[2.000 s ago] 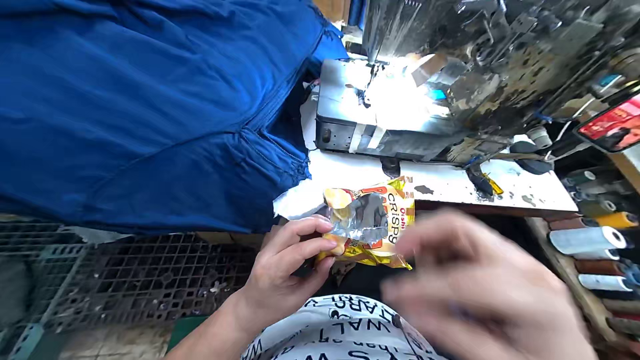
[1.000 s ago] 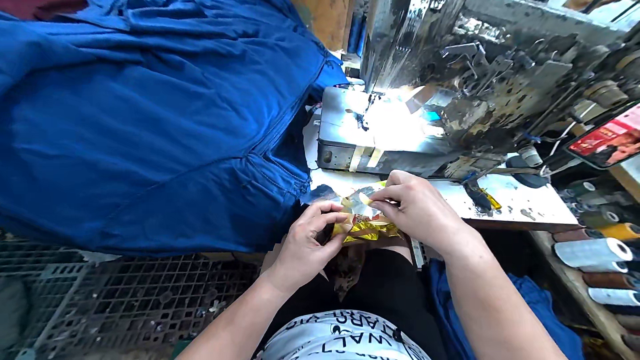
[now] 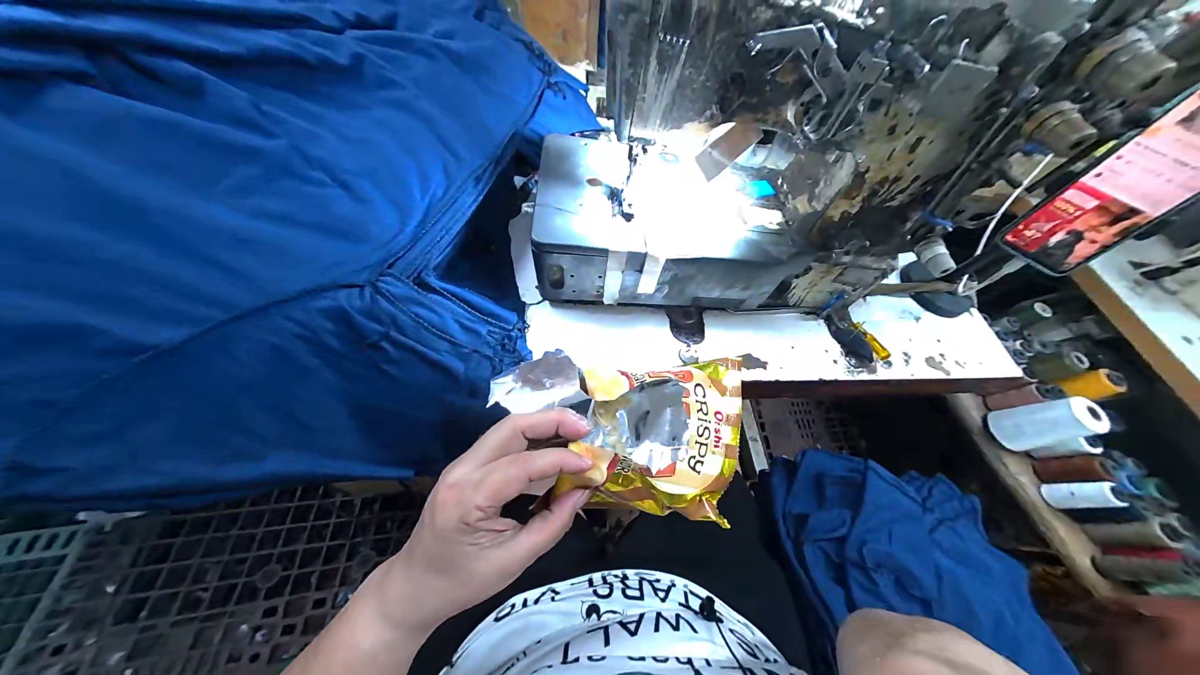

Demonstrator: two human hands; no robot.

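An Oishi crisp snack bag (image 3: 694, 441), yellow and gold with its torn silvery side toward the left, is held low in front of my lap. My left hand (image 3: 525, 478) pinches its lower left part between thumb and fingers. A piece of my bare right arm (image 3: 919, 647) shows at the bottom edge; the right hand itself cannot be made out. Just beyond the bag is the white sewing table edge (image 3: 600, 337), and behind that stands a brightly lit industrial sewing machine (image 3: 666, 272).
Blue fabric (image 3: 234, 234) covers the left side. More blue cloth (image 3: 900, 534) lies at lower right. Thread spools (image 3: 1050, 427) line a rack beside a phone (image 3: 1106, 197) with a lit screen. A yellow-handled tool (image 3: 874, 343) rests on the table. Below left is a plastic grid (image 3: 281, 562).
A second ago both hands were at the bag; now only my left hand holds it. My right hand has moved away from it, and more of the bag's printed face shows.
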